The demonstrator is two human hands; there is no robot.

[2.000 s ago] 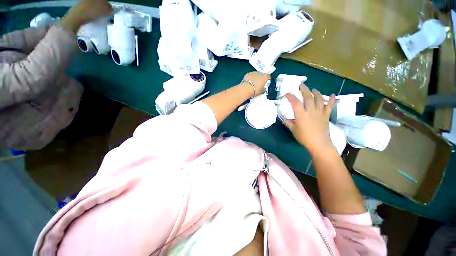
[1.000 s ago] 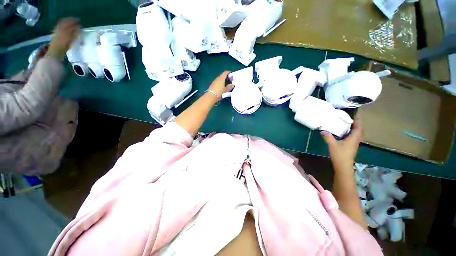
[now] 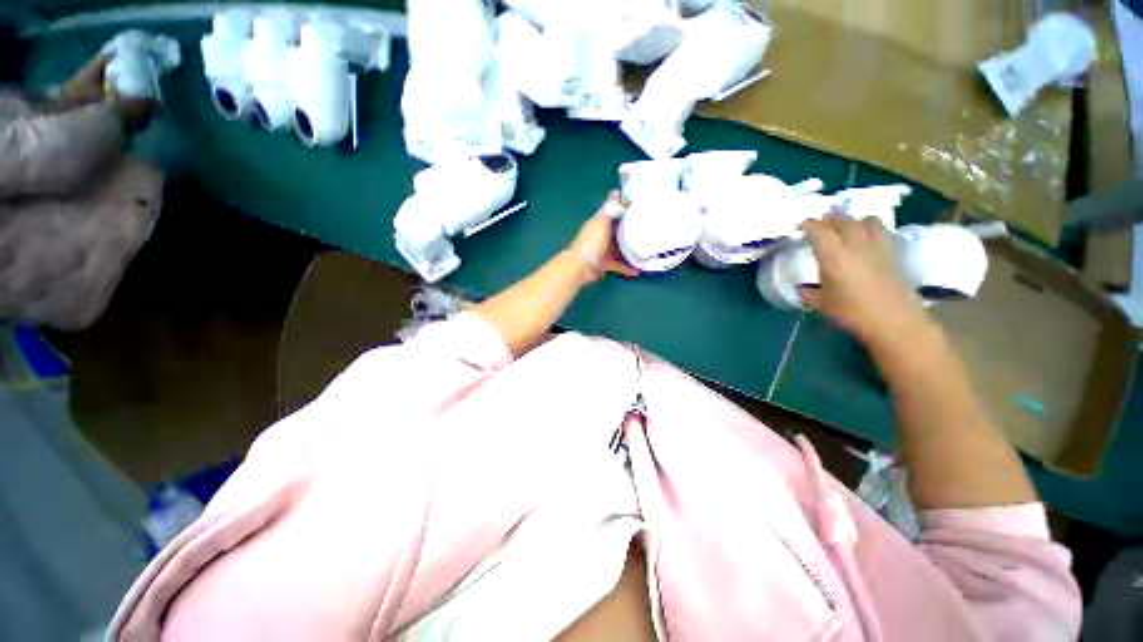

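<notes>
Several white security cameras stand in a row on the green bench in front of me. My left hand [image 3: 602, 242] is at the left side of the leftmost camera [image 3: 657, 230], its fingers partly hidden behind it. A second camera [image 3: 742, 216] stands close beside it. My right hand [image 3: 859, 270] is over a camera [image 3: 786, 273] to the right, fingers curled on it and hiding part of it. Another camera [image 3: 946, 261] lies just right of my right hand, with its antenna pointing right.
More white cameras [image 3: 454, 82] stand behind, and one [image 3: 458, 207] lies at left. A cardboard sheet [image 3: 865, 94] holds another camera [image 3: 1038, 60]. A shallow carton tray [image 3: 1065, 364] is at right. Another worker's hand [image 3: 94, 90] holds a camera at far left.
My right hand has moved from the right end of a lying camera to its top, and that camera has turned and shifted up into the row. The other worker's hand has moved left with a camera.
</notes>
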